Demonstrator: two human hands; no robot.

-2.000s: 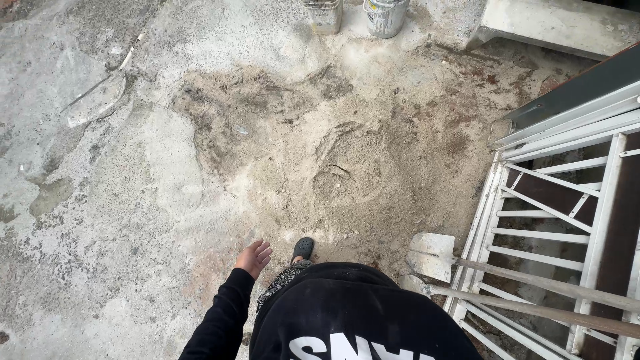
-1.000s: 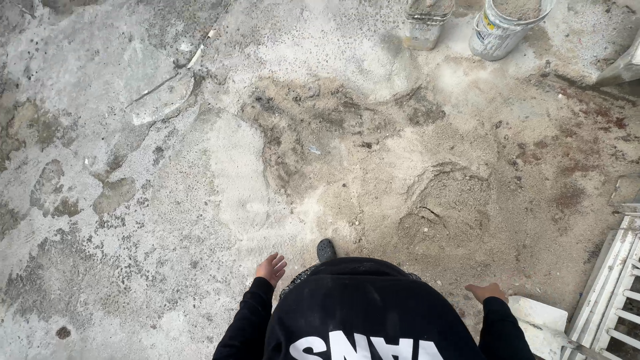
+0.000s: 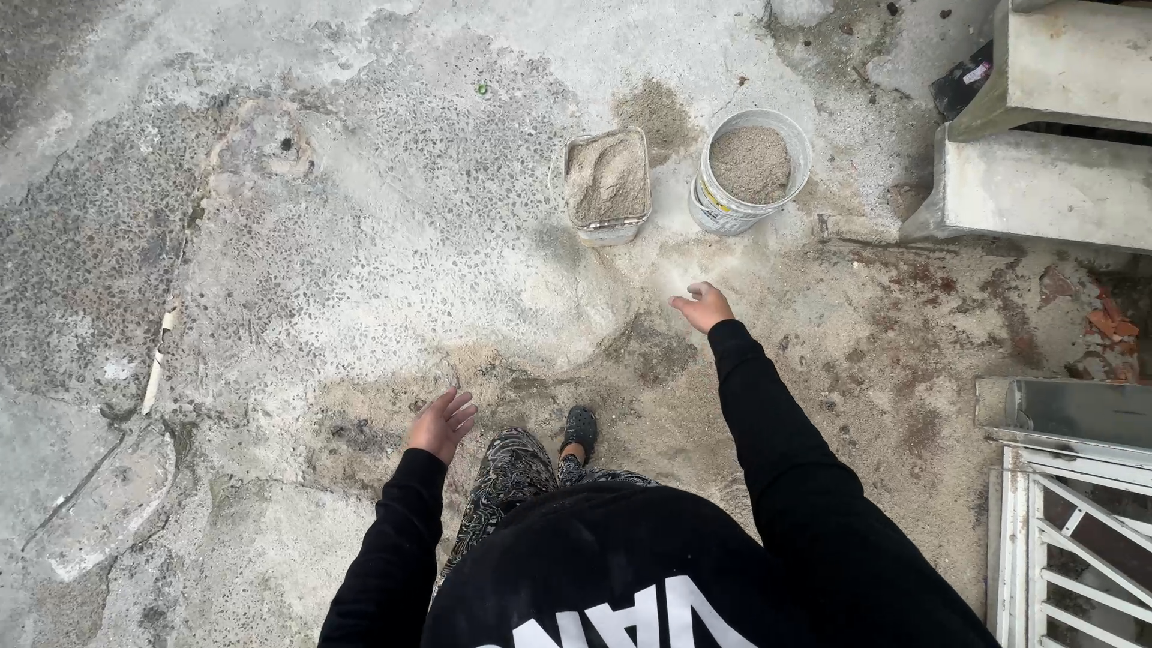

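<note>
My left hand [image 3: 442,424] hangs over the sandy ground at left of my legs, its fingers apart and nothing in it. Farther forward, my right hand [image 3: 703,307] reaches out with bent, parted fingers and holds nothing. Beyond it stands a round white plastic bucket [image 3: 734,219] with sand [image 3: 751,164] in it, nearest to my right hand but apart from it. To that bucket's left is a squarish plastic container [image 3: 608,236], full of sand [image 3: 607,178] nearly to its rim.
Concrete steps [image 3: 1035,184] rise at the upper right. A white metal gate [image 3: 1017,540] lies at the lower right, with broken red brick pieces [image 3: 1113,326] above it. A little spilled sand [image 3: 654,120] lies between and behind the buckets. The concrete floor [image 3: 405,243] is rough and patched.
The view has shifted toward the buckets, which now appear nearer the middle. My right arm has stretched forward toward them. The shovel seen by the gate earlier is out of view.
</note>
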